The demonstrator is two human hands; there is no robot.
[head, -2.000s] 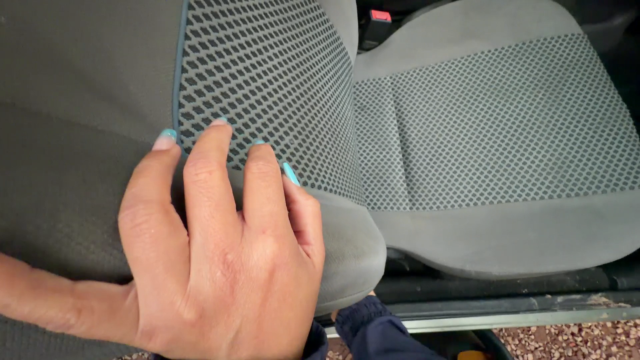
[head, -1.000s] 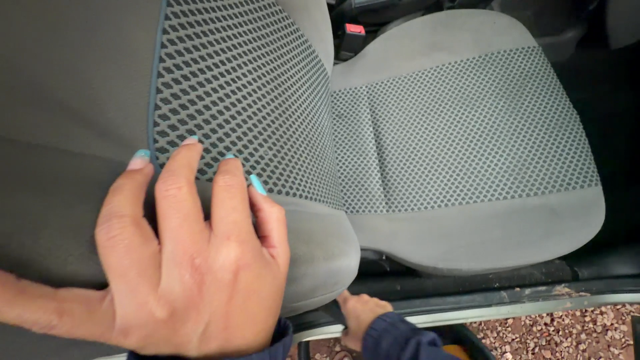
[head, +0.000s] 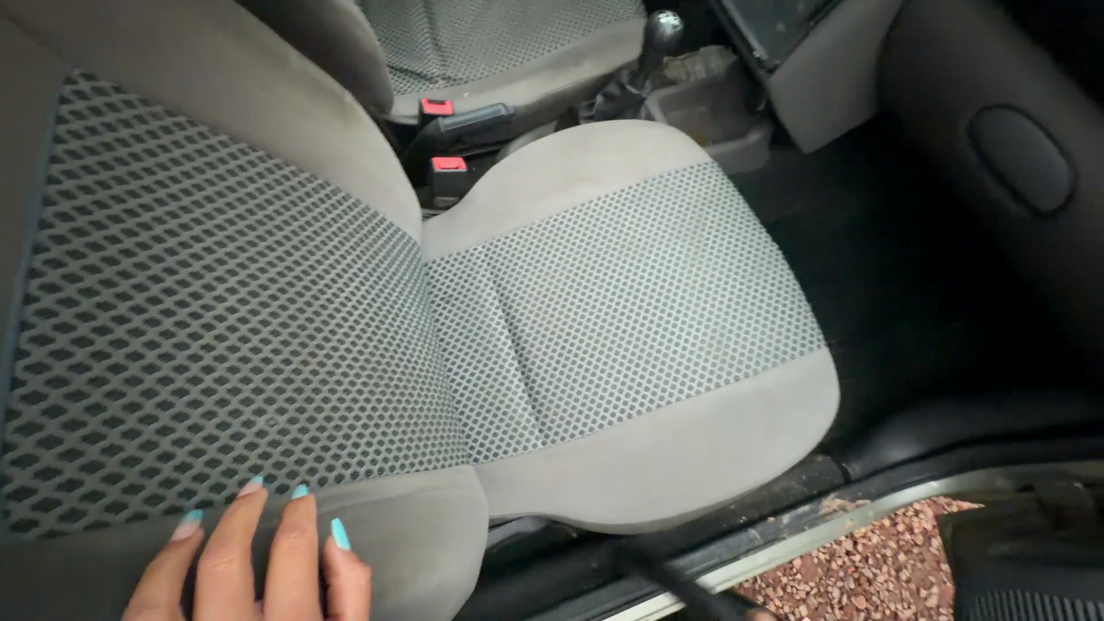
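My right hand (head: 250,561) lies at the lower left, palm down and fingers apart, with its light blue nails at the side bolster of the gray seat backrest (head: 250,328). It holds nothing. The seat cushion (head: 621,319), with a patterned fabric middle and plain gray edges, is to its right. Below the cushion, a blurred dark shaft (head: 677,586) slants over the door sill. Only a sliver of my left hand (head: 761,614) shows at the bottom edge, at the lower end of this shaft; its fingers are hidden. The shaft's upper end is lost in shadow.
Beyond the cushion are two seat belt buckles (head: 448,177), a handbrake lever (head: 474,118), a gear lever (head: 662,39) and another patterned seat (head: 526,43). A dark footwell (head: 897,285) is at the right. Outside the metal door sill (head: 793,543) is reddish gravel (head: 871,561).
The view has shifted to show more of the cabin. My left hand, seen beside the lower backrest one second ago, is now mostly out of frame, and a dark shaft shows near it.
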